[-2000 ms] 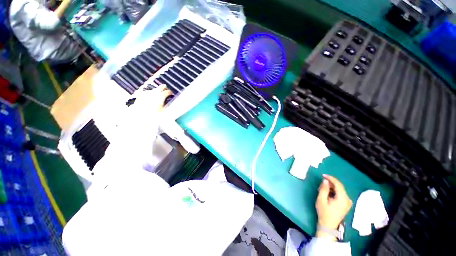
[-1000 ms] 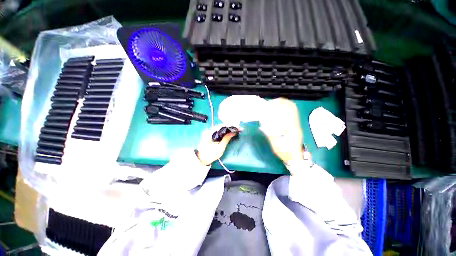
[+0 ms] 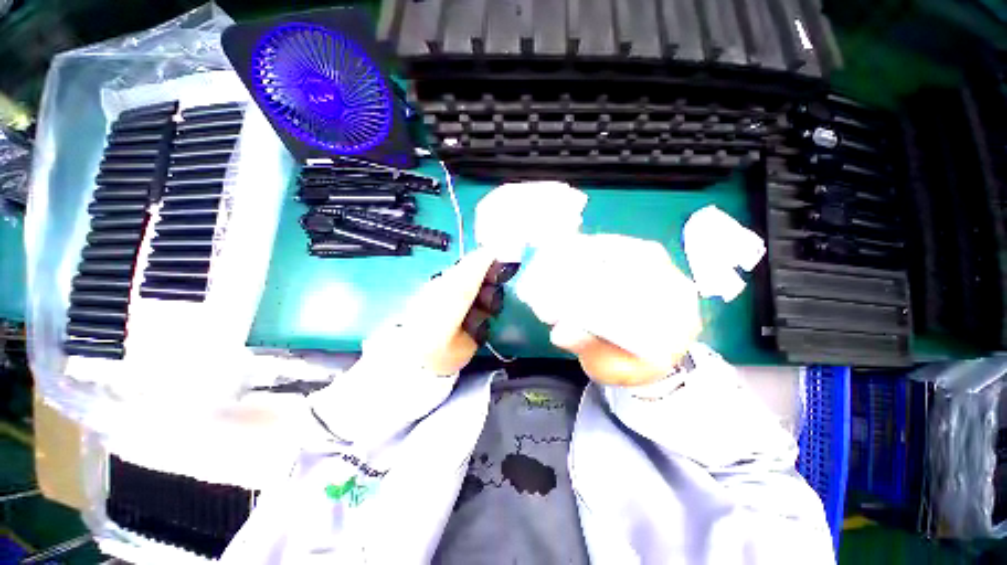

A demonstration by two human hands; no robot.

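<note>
My left hand [image 3: 451,320] is at the middle of the bench, closed around a few black tubes [image 3: 486,304] whose ends show at its fingers. My right hand [image 3: 624,359] is just to its right and holds a crumpled white wiping cloth [image 3: 618,289]. The cloth is close to the tube ends; whether it touches them is unclear in the glare. Another white cloth [image 3: 528,212] lies on the green mat behind the hands. A third white cloth [image 3: 720,252] lies to the right.
Loose black pieces [image 3: 370,210] lie by the desk fan [image 3: 322,88]. A lined box [image 3: 237,210] with two tube columns stands left, a second box [image 3: 177,508] lower left. Stacked slotted trays [image 3: 618,39] stand behind; a partly filled tray [image 3: 839,315] is right. A blue crate [image 3: 826,441] is lower right.
Since one second ago, my right hand has picked up or spread a white cloth and moved it beside the tubes. My left hand has turned, with the tubes still in it.
</note>
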